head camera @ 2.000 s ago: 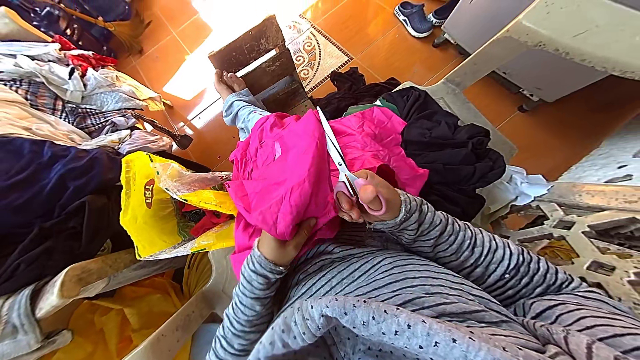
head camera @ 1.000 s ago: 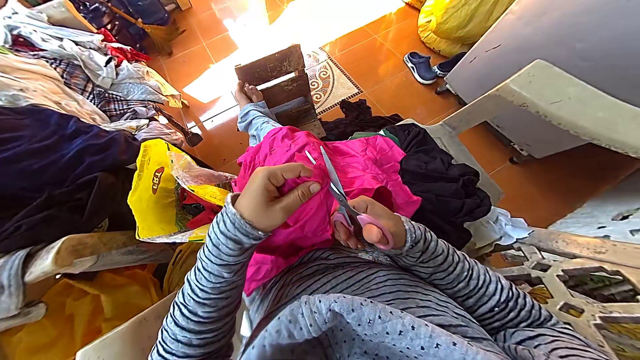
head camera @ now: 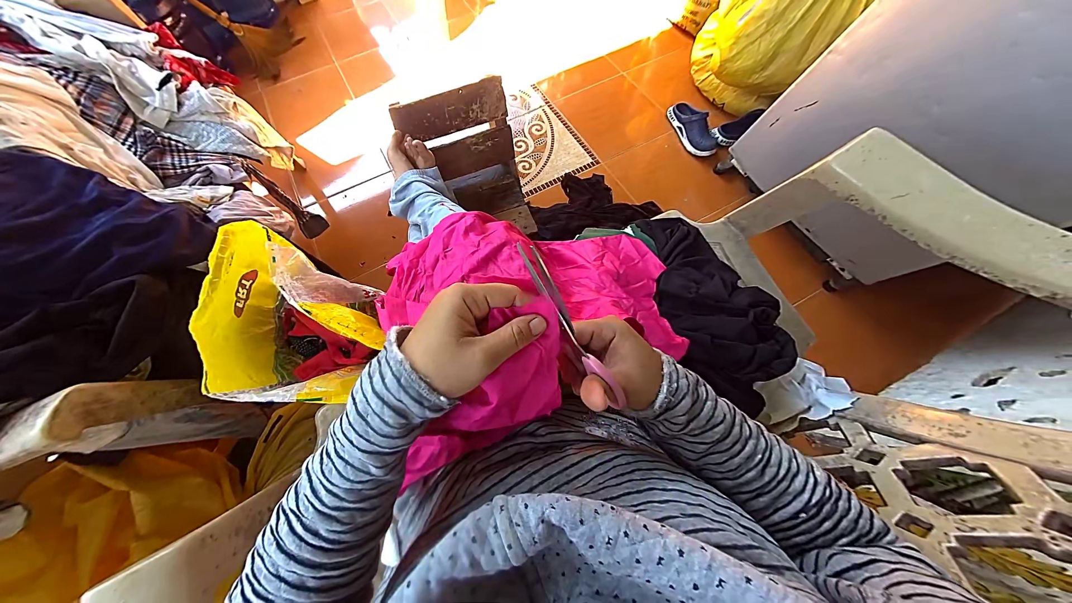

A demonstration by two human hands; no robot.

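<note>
Bright pink fabric (head camera: 469, 260) lies crumpled over my lap. My left hand (head camera: 469, 339) pinches a raised part of it between thumb and fingers. My right hand (head camera: 618, 364) holds scissors (head camera: 553, 293) with pink handles, its fingers in the loops. The metal blades point up and away, slightly apart, beside the fabric near my left fingertips. Whether fabric lies between the blades I cannot tell. Black cloth (head camera: 720, 310) is heaped just right of the pink fabric.
An open yellow plastic bag (head camera: 239, 314) with cloth inside stands at left, near piled clothes (head camera: 100, 226). A wooden stool (head camera: 469, 138) is ahead, a bare foot beside it. Plastic chairs (head camera: 946, 209) flank me at right. Blue clogs (head camera: 693, 128) rest on the tiled floor.
My left hand has come up from the lower edge of the pink fabric to beside the blades. The scissors, together two seconds ago, have their blades parted now.
</note>
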